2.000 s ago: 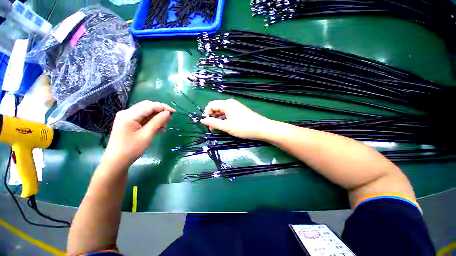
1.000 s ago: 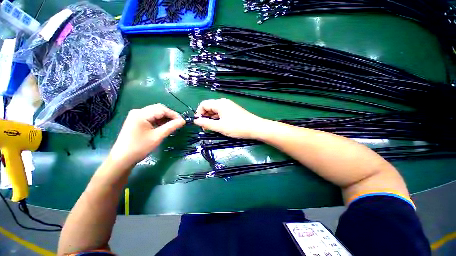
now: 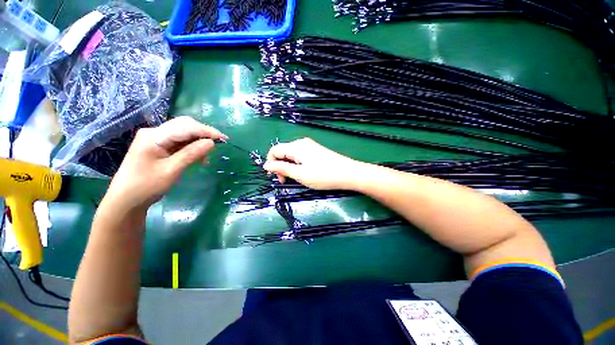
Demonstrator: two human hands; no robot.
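Observation:
My right hand (image 3: 300, 162) pinches a black cable near its split end (image 3: 256, 158), left of its fingertips. My left hand (image 3: 179, 151) is up and to the left, its thumb and forefinger closed on the tip of a thin dark wire (image 3: 237, 147) that runs to the cable end. Whether a sleeve is between the left fingertips is too small to tell. Other cables (image 3: 324, 233) lie below the hands, their split ends pointing left. A thick cable bundle (image 3: 404, 87) with pale-specked ends lies beyond the hands.
A blue bin (image 3: 229, 37) of black pieces stands at the far edge. A clear bag (image 3: 111, 74) of black pieces lies at the left. A yellow heat gun (image 3: 27, 192) is at the left edge. Another cable bundle (image 3: 458, 9) lies at the far right.
Over the last second my left hand has moved up and left from the cable end, with the thin wire stretched between the hands. My right hand has hardly moved.

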